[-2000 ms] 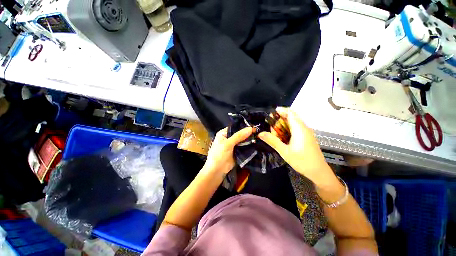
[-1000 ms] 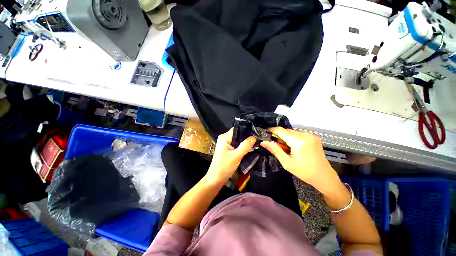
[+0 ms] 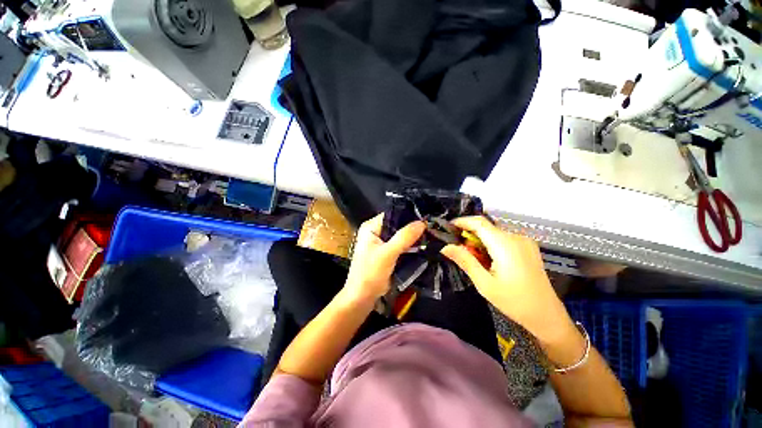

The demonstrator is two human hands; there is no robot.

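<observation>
A large black garment [image 3: 418, 100] lies over the table and hangs from its front edge to my lap. Its near end is a bunched, shinier dark ring [image 3: 426, 272] with pale streaks. My left hand [image 3: 376, 255] pinches the left side of this gathered end between thumb and fingers. My right hand [image 3: 501, 263] holds small yellow-orange and red thread snips [image 3: 474, 242], their dark blades pointing left into the gathered end. The fingers partly cover the snips, and the blade tips are hard to make out.
A white sewing machine [image 3: 702, 67] stands right, with red-handled scissors [image 3: 716, 219] near it. A grey machine [image 3: 188, 42] stands left on the white table [image 3: 150, 117]. A blue crate [image 3: 213, 380] with black cloth and clear plastic is below left; blue crates [image 3: 702, 334] are below right.
The hands stay at the gathered end and shift only slightly. The right hand has come lower than two seconds ago, and the snips' dark blades show more clearly. The gathered end has turned a little.
</observation>
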